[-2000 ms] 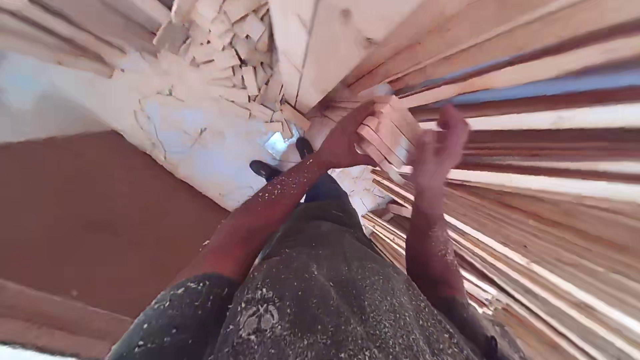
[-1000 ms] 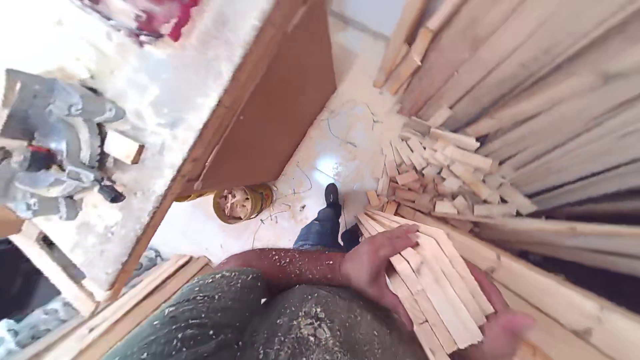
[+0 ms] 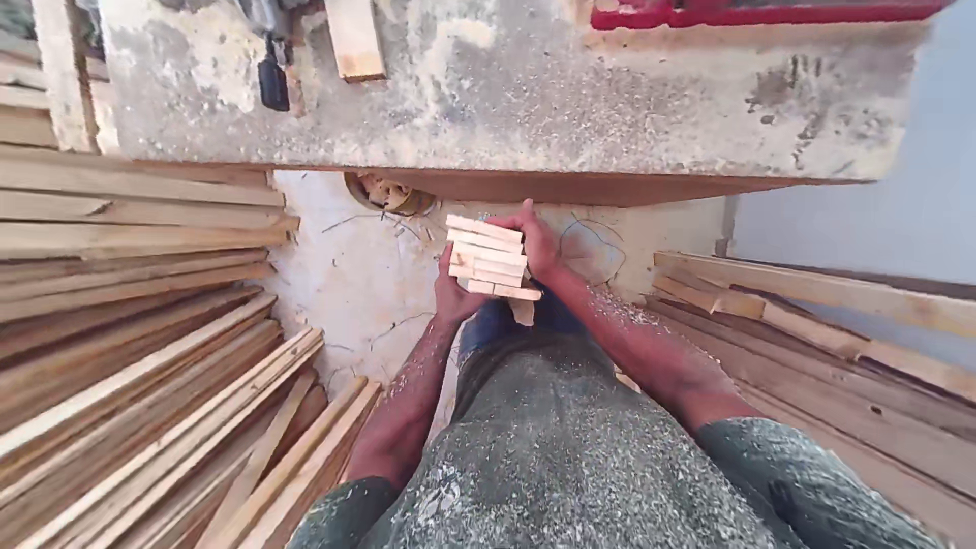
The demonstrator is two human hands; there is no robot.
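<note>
A stack of short wooden pieces (image 3: 488, 255) is held between both hands in front of my body, below the near edge of the sawdust-covered workbench (image 3: 518, 114). My left hand (image 3: 456, 293) grips the stack's left side and lower corner. My right hand (image 3: 534, 240) presses on its right side, with one finger pointing up past the stack. On the bench lie a single short wooden block (image 3: 356, 42) and, left of it, a tool with a black handle (image 3: 273, 84), cut off by the top of the view.
Long wooden boards (image 3: 137, 366) lean or lie on the left, and more boards (image 3: 823, 366) on the right. A round container with wood scraps (image 3: 389, 192) sits on the floor under the bench edge. A red object (image 3: 762, 14) is at the bench's back right.
The view has swung round from the scrap pile and boards to the bench. The stack of wooden pieces stays in both hands, now with its ends turned towards the camera.
</note>
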